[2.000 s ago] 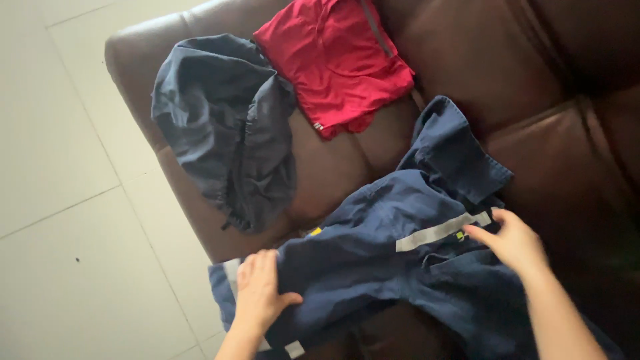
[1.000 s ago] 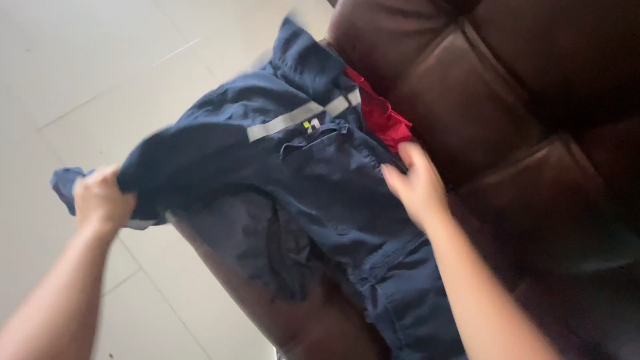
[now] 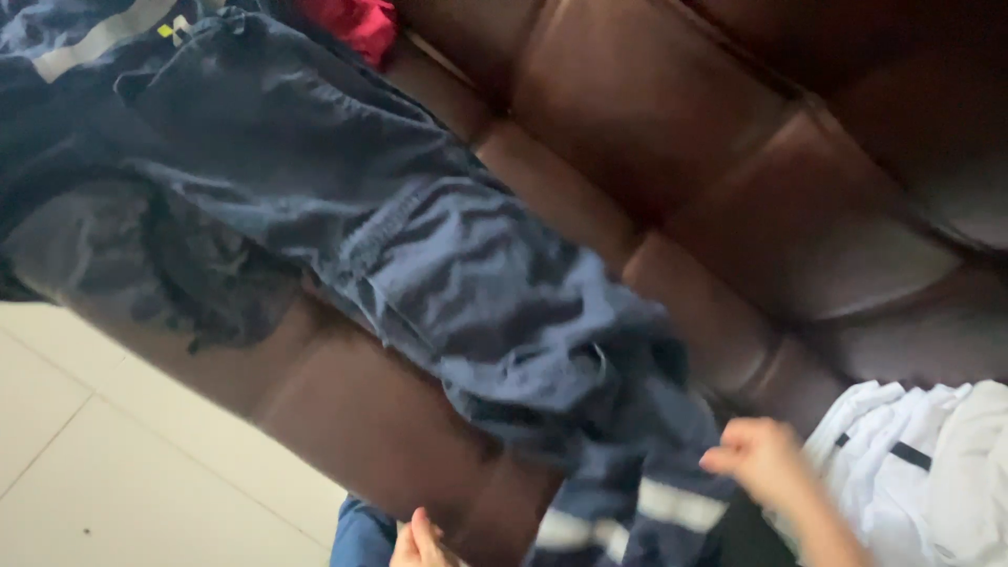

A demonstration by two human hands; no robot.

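Navy blue coveralls (image 3: 504, 291) with pale reflective bands lie stretched across a brown leather sofa, from the upper left to the bottom. At the leg end, my right hand (image 3: 756, 457) is beside the edge of the fabric above a pale band; blur hides whether its fingers hold any cloth. Low in the view, my left hand (image 3: 421, 543) shows only in part, left of the leg cuffs, near a piece of blue cloth (image 3: 362, 535). Under the upper part of the coveralls, a dark grey garment (image 3: 220, 276) shows. A bit of red cloth (image 3: 354, 24) sticks out at the top.
White folded clothes (image 3: 890, 457) lie at the lower right on the sofa (image 3: 614, 94), whose tufted leather fills the right side. Pale floor tiles (image 3: 142, 465) stretch beyond the sofa's edge at the lower left.
The coveralls now lie at full length, covering parts of the grey and red garments. Both hands have gone from the upper part to near the leg ends. The view has shifted.
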